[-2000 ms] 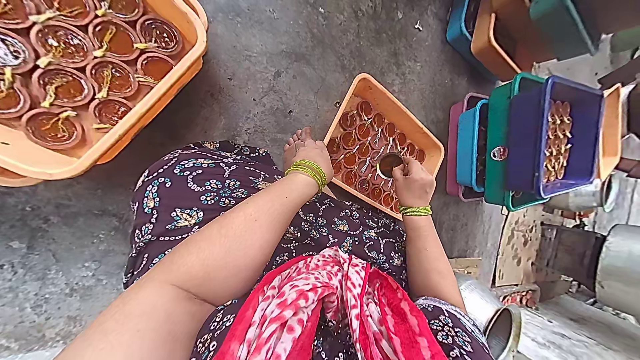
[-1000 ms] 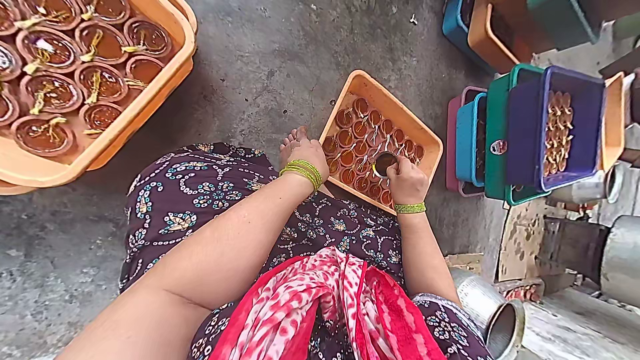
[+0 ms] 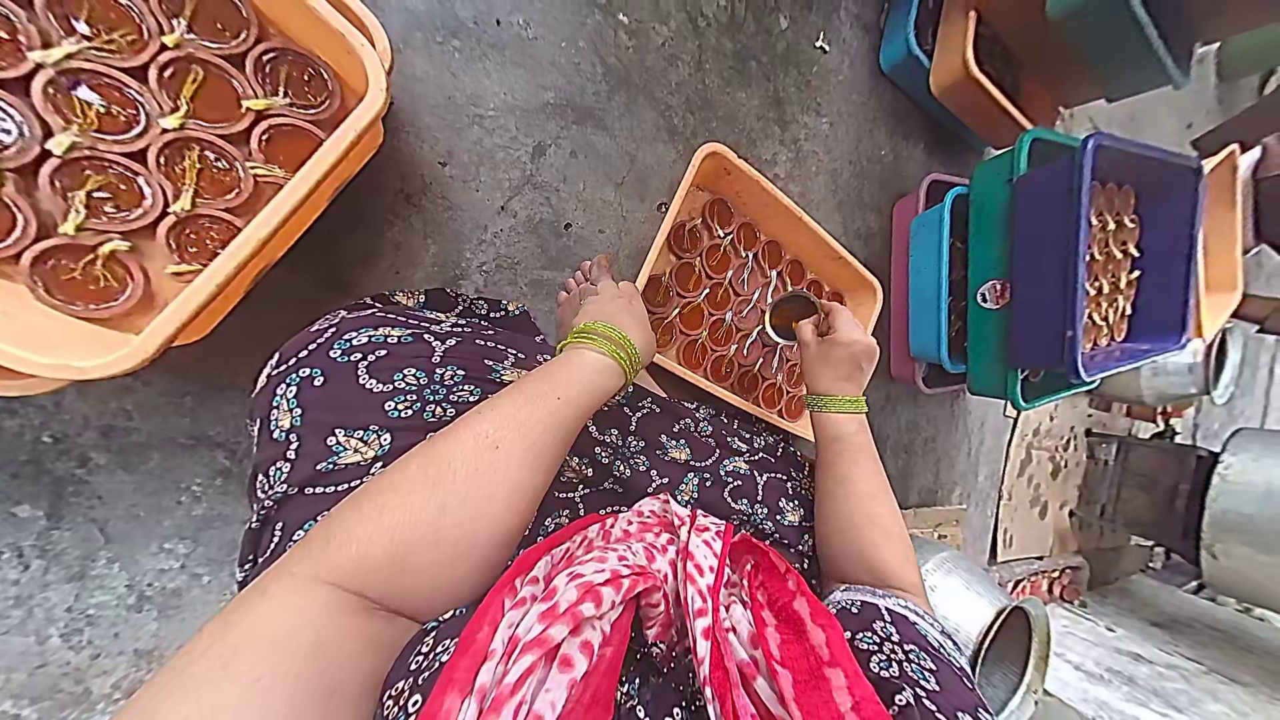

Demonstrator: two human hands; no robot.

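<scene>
My right hand (image 3: 840, 352) grips a small round metal cup (image 3: 790, 316) with dark liquid in it, held over the right part of an orange plastic tray (image 3: 828, 240). In that tray stand rows of small clay lamps (image 3: 716, 260), filled with reddish-brown liquid or wax, many with pale wicks. My left hand (image 3: 606, 308) rests near the tray's left edge, by my bare foot; its fingers are partly hidden, and I cannot tell whether it holds anything. Larger in view at the upper left, another orange tray (image 3: 350, 150) holds filled clay lamps (image 3: 100, 190) with yellowish wicks.
Stacked plastic tubs stand at the right, among them a purple tub (image 3: 1040, 250) with clay lamps, a green tub (image 3: 990, 220) and a blue tub (image 3: 935, 280). A metal pot (image 3: 970, 610) lies beside my right arm. Grey concrete floor (image 3: 520, 130) shows between the trays.
My right hand has moved the cup slightly over the lamps in the tray. My left hand stays about where it was.
</scene>
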